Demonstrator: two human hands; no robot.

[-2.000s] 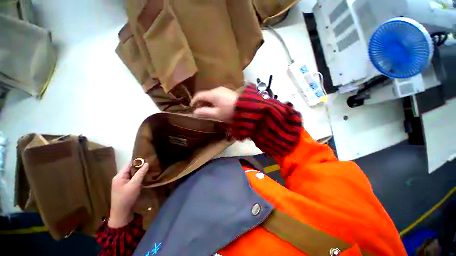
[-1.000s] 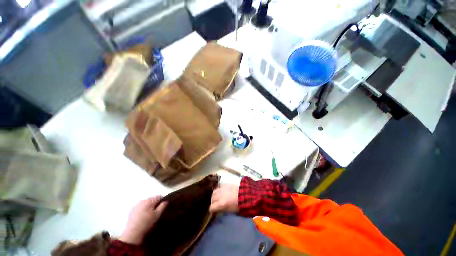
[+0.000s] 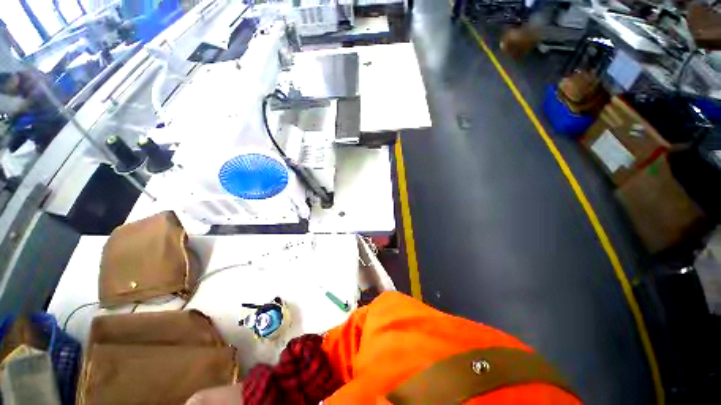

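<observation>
My right hand (image 3: 217,395) shows only as a small strip at the bottom edge, beside a red and black cuff; its fingers are cut off, so I cannot see what it holds. My left hand is out of the picture. A stacked brown bag (image 3: 150,360) lies on the white table just left of and beyond my right hand. Another brown bag (image 3: 145,257) with a small shiny dot lies farther back. The bag held earlier is not visible.
A tool cup (image 3: 267,320) with black handles and a green-handled tool (image 3: 337,300) are on the white table (image 3: 304,273). A blue fan (image 3: 253,176) is by the white machine. A blue basket (image 3: 63,356) is at left. A yellow-lined aisle and cartons are at right.
The view has swung right and up toward the aisle. My left hand and the held brown bag have left the picture, and my right hand has dropped to the bottom edge.
</observation>
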